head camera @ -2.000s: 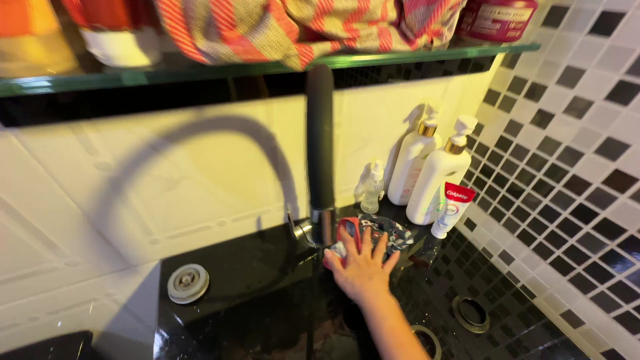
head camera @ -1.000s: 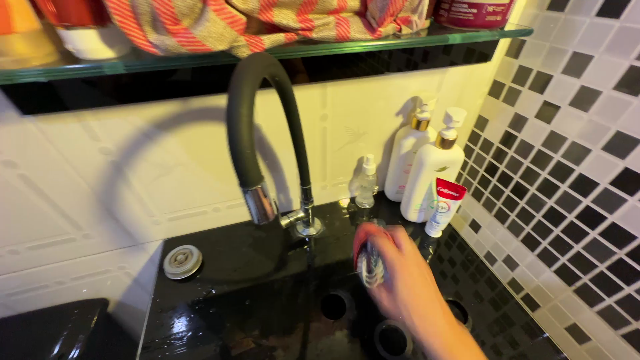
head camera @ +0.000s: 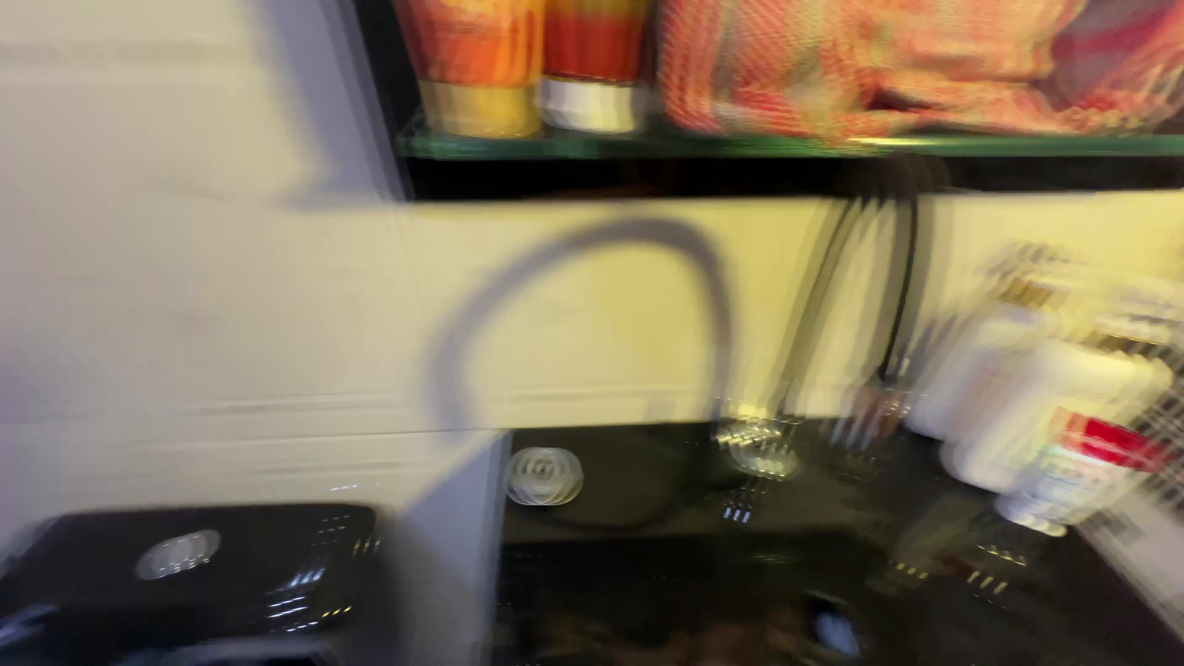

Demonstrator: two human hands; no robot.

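Neither my left hand nor my right hand can be made out in this strongly blurred view. A black flexible faucet rises from its chrome base at the back of the black counter. To its right stand white pump bottles, with a Colgate toothpaste tube upright in front of them. A round drain-like disc lies at the counter's left end. A faint reddish patch shows low in the dark basin area; what it is, I cannot tell.
A glass shelf crosses above the counter, bearing orange and red containers and a red-striped cloth. At lower left is a black toilet tank with a round button. Tiled wall borders the right.
The hand that held a reddish item near the faucet one second ago is out of sight. The view has swung left, bringing the black tank further in.
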